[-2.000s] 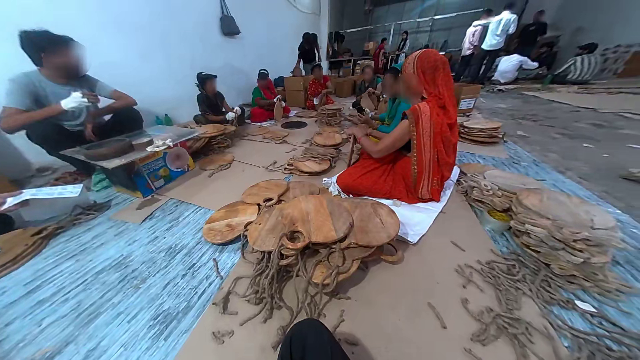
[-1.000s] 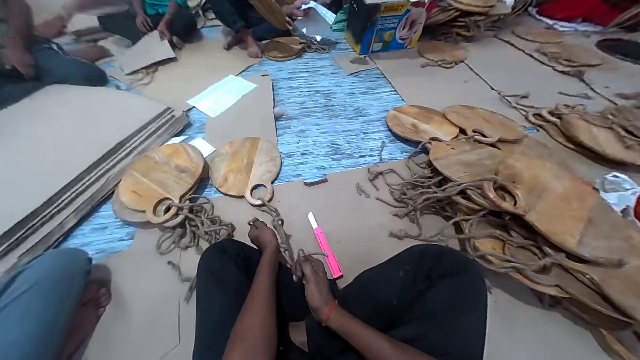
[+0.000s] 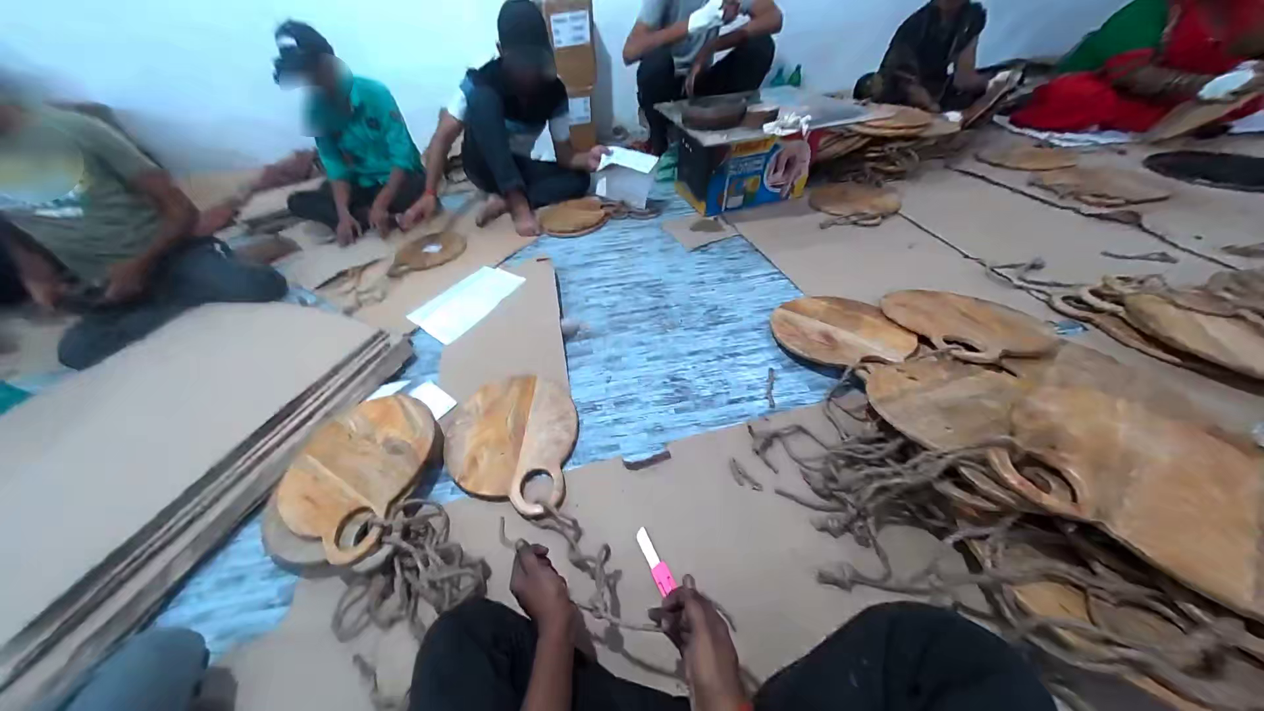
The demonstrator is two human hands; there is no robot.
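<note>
A round wooden board [image 3: 511, 434] with a ring handle lies in front of me, a knotted rope [image 3: 590, 565] tied to its handle. My left hand [image 3: 541, 583] is closed near that rope, and a short rope end stands up from its fingers. In my right hand [image 3: 691, 622] is a pink utility knife [image 3: 663, 577], its pale blade pointing up and away; a strand of rope runs beside these fingers. Left of the single board, more round boards [image 3: 357, 474] are stacked with a tangle of ropes [image 3: 420, 568] at their handles.
Large piled boards with ropes [image 3: 1136, 474] fill the right side. Stacked cardboard sheets [image 3: 188, 434] lie at the left. Papers [image 3: 467, 304] rest beyond the boards. A printed box [image 3: 746, 173] stands farther back, and several people sit along the wall.
One second ago the pink knife lay on the cardboard and both hands were at the rope; now the knife is in my right hand. My hands are farther apart.
</note>
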